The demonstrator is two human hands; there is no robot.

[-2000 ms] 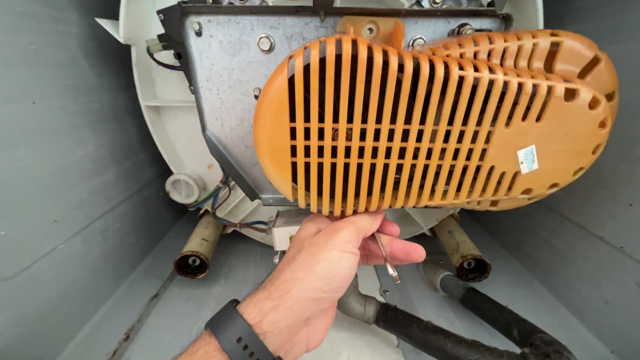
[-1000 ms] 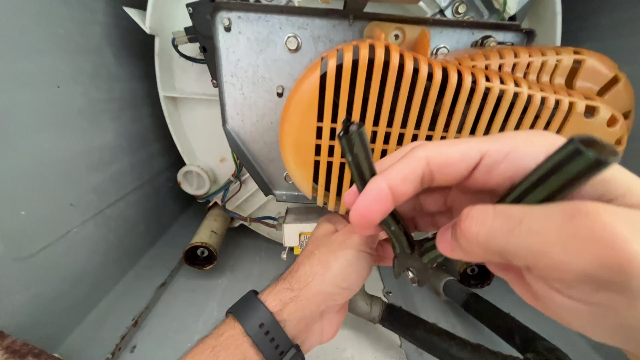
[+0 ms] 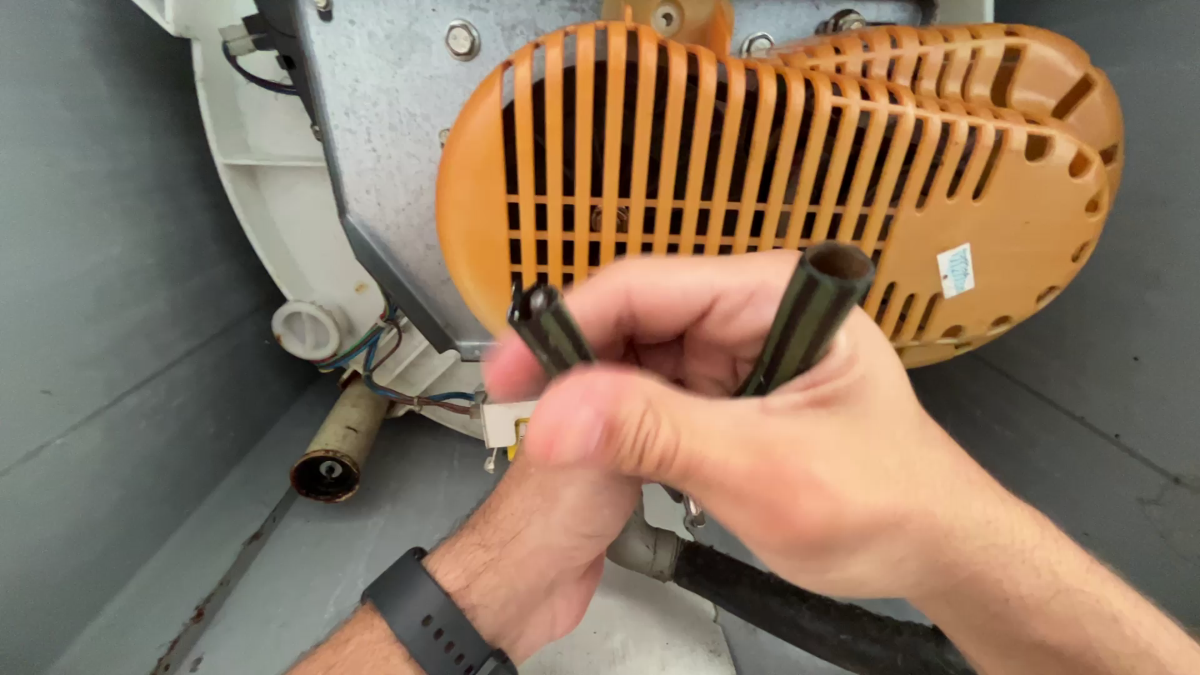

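Note:
My right hand [image 3: 750,412] grips a pair of pliers by its dark green and black handles [image 3: 797,323], which stick up on both sides of the fingers. The jaws are hidden. Behind it, my left hand [image 3: 562,544], with a dark watch band at the wrist, reaches in under the orange slotted plastic cover [image 3: 956,187]; its fingers are hidden. A small metal tip [image 3: 693,514] shows below the right hand, beside the left; what it belongs to is unclear. A white box-shaped part [image 3: 502,422] with wires sits just left of the hands.
A grey metal plate [image 3: 384,141] with bolts lies behind the cover. A rusty-edged tube [image 3: 342,441] and a round white cap [image 3: 307,329] are at lower left. A black-covered pipe [image 3: 778,600] runs toward the lower right. Grey panels [image 3: 94,234] stand at both sides.
My right hand has come in from the right with the pliers and now covers the left hand's fingers. Two seconds ago a thin metal tool showed in my left hand.

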